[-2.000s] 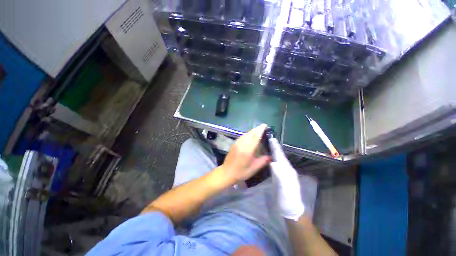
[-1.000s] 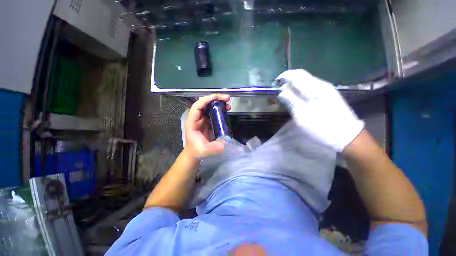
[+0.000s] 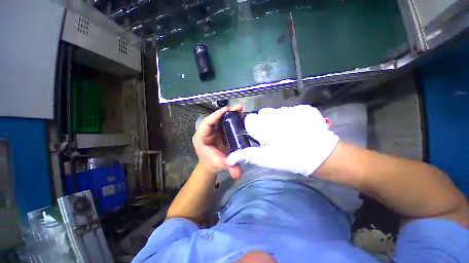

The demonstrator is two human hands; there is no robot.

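A glossy black moulded part is held above my lap, in front of the bench edge. My bare left hand grips it from the left side. My right hand, in a white glove, holds it from the right, with fingers at its upper and lower ends. A second black moulded part lies singly on the green bench top, towards its left end.
Black parts in clear trays stand at the back of the bench. A metal edge borders the green top. Machinery with a white panel and a blue crate are at the left. A blue panel is at the right.
The trimming knife seen on the bench earlier is out of view. My gloved right hand was apart from the part a second ago and now holds it with my left.
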